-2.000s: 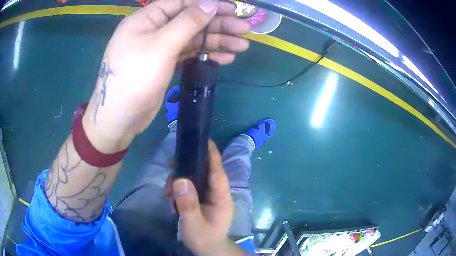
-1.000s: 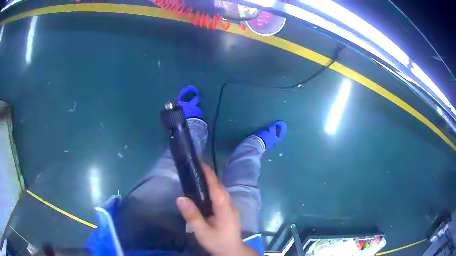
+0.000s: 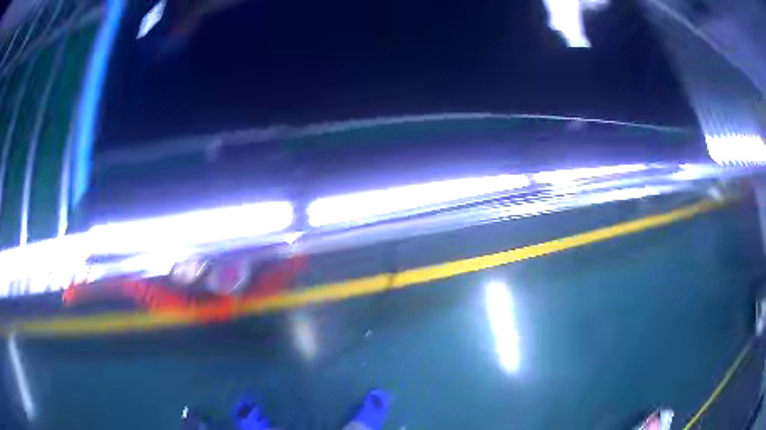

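Observation:
Neither of my hands shows; the frame is blurred. A large glossy black panel [image 3: 403,76] fills the upper part, with bright reflections on it. A bright silver rail [image 3: 420,200] runs along its near edge. At the bottom edge, a small dark shape with a bright tip [image 3: 191,417] shows, probably the end of the electric screwdriver; what holds it is cut off.
A blurred red coiled hose [image 3: 193,309] hangs by the rail at left, with a pinkish cup [image 3: 228,273] beside it. Conveyor bars [image 3: 38,151] are at far left. A yellow line [image 3: 470,264] crosses the green floor. My blue shoes [image 3: 369,409] are at the bottom.
The view has swung up to the panel. The right hand and most of the black screwdriver have left the picture; the left hand left it earlier. The shoes are now lower.

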